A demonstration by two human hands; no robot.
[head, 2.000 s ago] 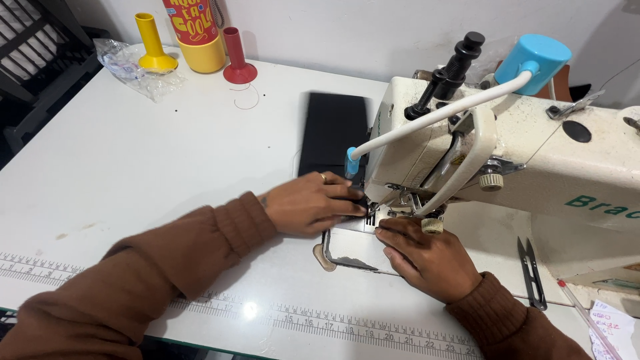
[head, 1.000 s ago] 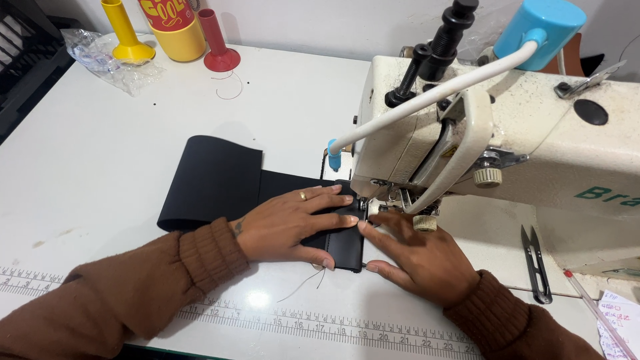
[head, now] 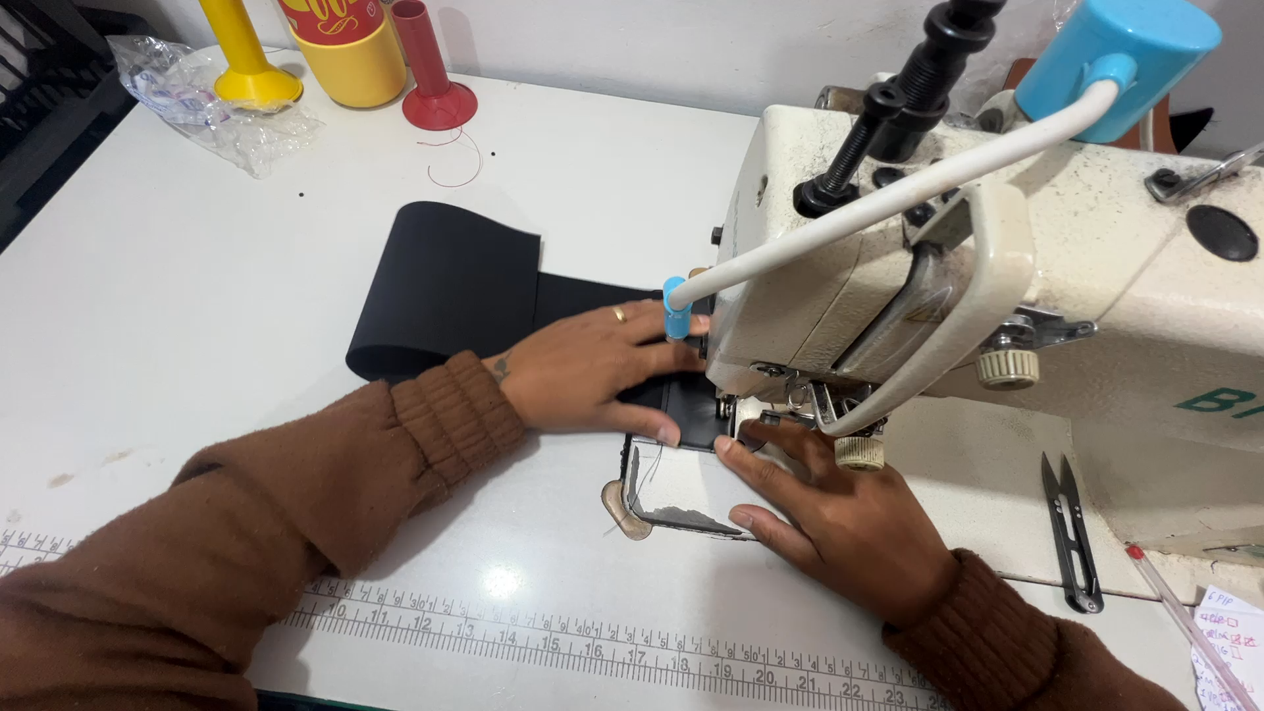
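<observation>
A folded black material piece (head: 444,286) lies on the white sewing table, curling over at its left end, and its right end runs under the presser foot area of an industrial sewing machine (head: 820,286). My left hand (head: 602,370) rests flat on the black piece, fingers spread, fingertips beside the machine head; it wears a ring. My right hand (head: 839,504) is just right of the needle area, its index fingertip at the black piece's near right corner. Its other fingertips are partly hidden by the machine. The needle itself cannot be made out.
Thread snips (head: 1071,533) and a clear pen (head: 1185,622) lie at the right, near a paper with writing. At the back stand a yellow spool holder (head: 257,84), a yellow and red container (head: 351,59) and a red spool holder (head: 434,89). A measuring tape (head: 592,642) runs along the front edge.
Since two seconds ago the black piece has turned from lying away behind the machine foot to stretching leftward. In the last second, its near edge and my left hand have shifted away from the table's front.
</observation>
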